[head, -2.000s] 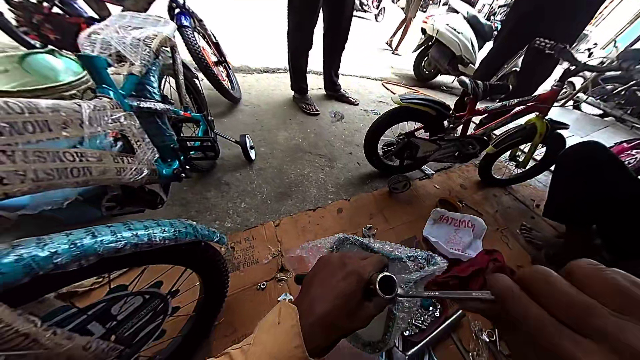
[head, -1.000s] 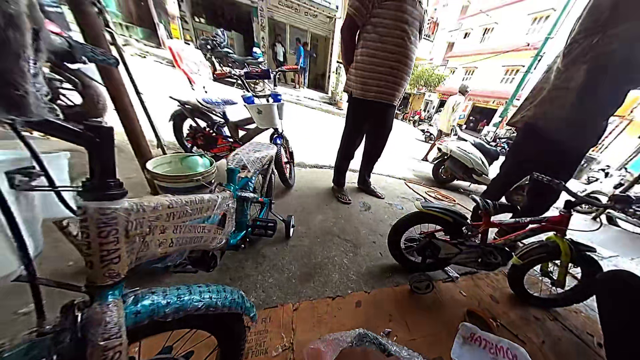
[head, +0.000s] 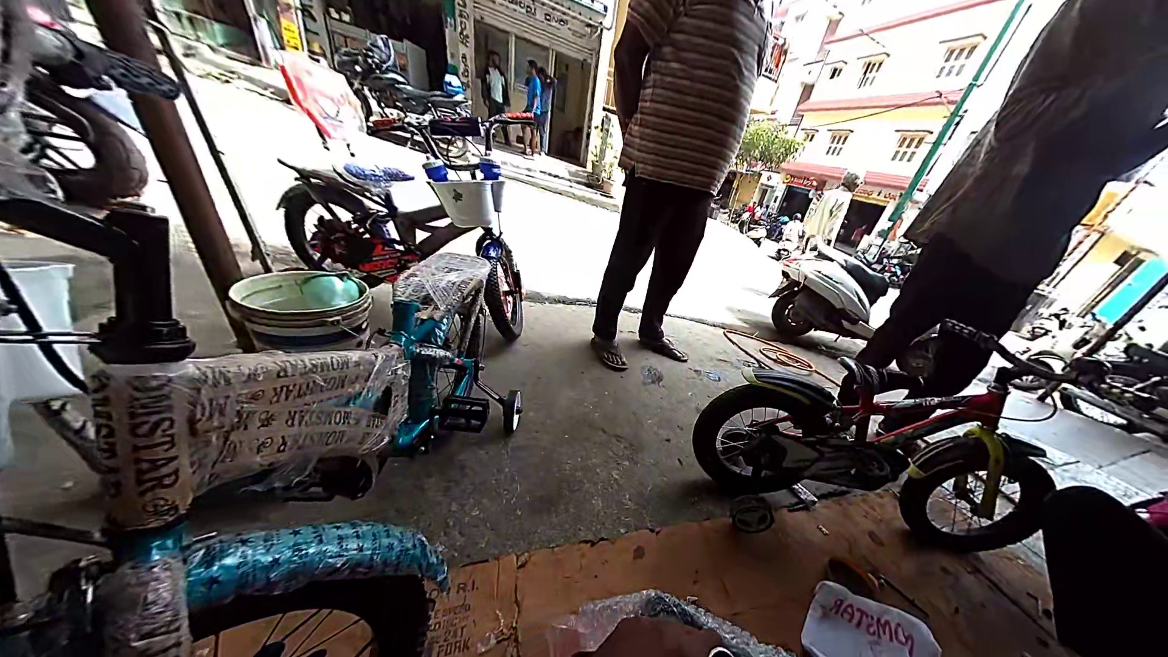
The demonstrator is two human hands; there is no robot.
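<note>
At the bottom edge, only the top of my left hand [head: 650,639] shows, with the round end of a metal tube [head: 721,652] beside it, as when the hand held the tube in the oldest frame. My fingers are cut off by the frame. Clear plastic wrapping [head: 671,604] lies just behind the hand. My right hand is out of view. To the left stands a teal bicycle part-wrapped in printed film, its fender [head: 310,557] wrapped too. A small red and black children's bicycle [head: 876,438] with a training wheel [head: 752,514] stands to the right.
Cardboard [head: 584,570] covers the near floor, with a printed white bag [head: 867,625] on it. Farther off are a bucket [head: 301,315], a bicycle with a white basket [head: 467,203], an orange hose [head: 776,354] and a scooter [head: 826,287]. Two people [head: 689,100] stand nearby.
The view has tilted up to the street. My right hand and the rod by it, seen in the oldest frame, have left the view; my left hand shows only at the bottom edge.
</note>
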